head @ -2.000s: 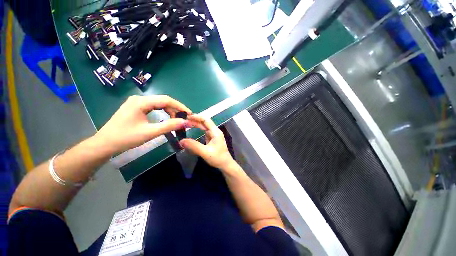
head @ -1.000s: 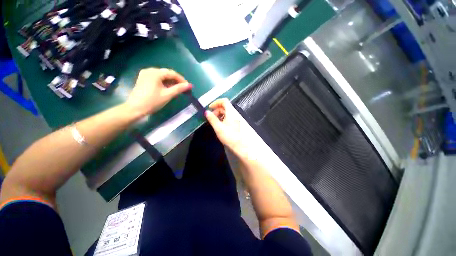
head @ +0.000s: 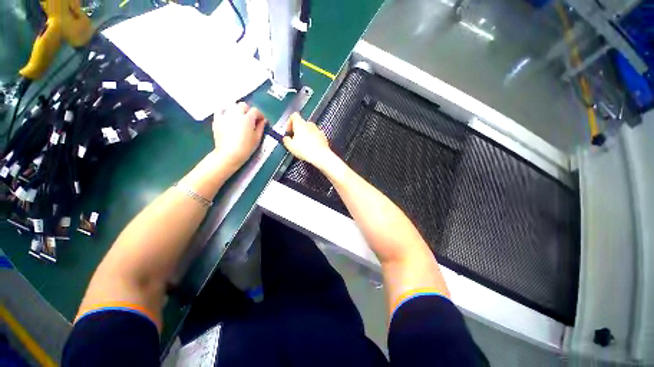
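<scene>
A short black tape strip is stretched between my two hands, across the steel ruler near its far end. My left hand pinches the strip's left end. My right hand pinches its right end. The ruler lies along the edge of the green bench. A small dark piece, partly hidden by my left forearm, shows near the ruler's near end; I cannot tell exactly what it is.
A black harness pile with white labels lies at the left. White paper sheets, a pale bracket and a yellow tool are at the far side. The conveyor belt is at the right.
My hands have moved along the ruler towards its far end with the strip held between them. The view has turned, and the yellow tool now shows.
</scene>
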